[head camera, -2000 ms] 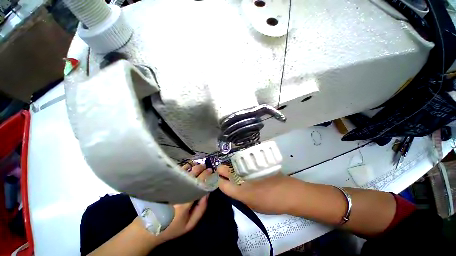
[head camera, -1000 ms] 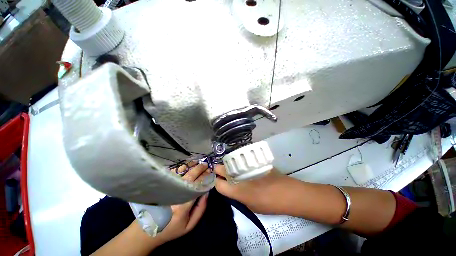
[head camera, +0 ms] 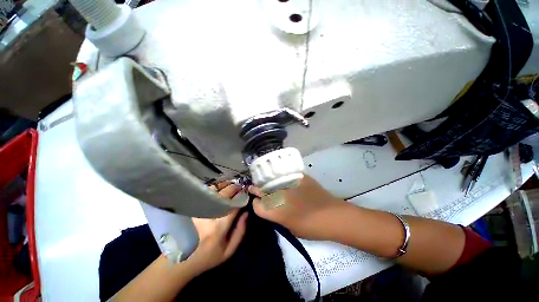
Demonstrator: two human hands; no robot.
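The dark fabric [head camera: 236,274] lies below the machine head and hangs off the table's front edge. A narrow black tape [head camera: 300,248] curves down from my fingers on its right. My left hand [head camera: 216,230] lies on the fabric, partly hidden by the guard and a white post; its fingers hold the fabric near the needle area. My right hand [head camera: 298,203] pinches the fabric and tape close beside it, partly behind the white tension dial [head camera: 276,169]. The presser foot area is mostly hidden by the dial and guard.
The white machine head [head camera: 236,71] and its curved guard [head camera: 121,141] fill the upper view. A red basket [head camera: 34,218] stands at the left. Snips [head camera: 474,174] and a pale square [head camera: 422,202] lie right. A dark plaid cloth [head camera: 473,138] hangs from the machine arm.
The machine head has shifted left and up in view as the camera moved. My right hand's fingers now show more beside the dial. Both hands stay at the fabric near the needle area.
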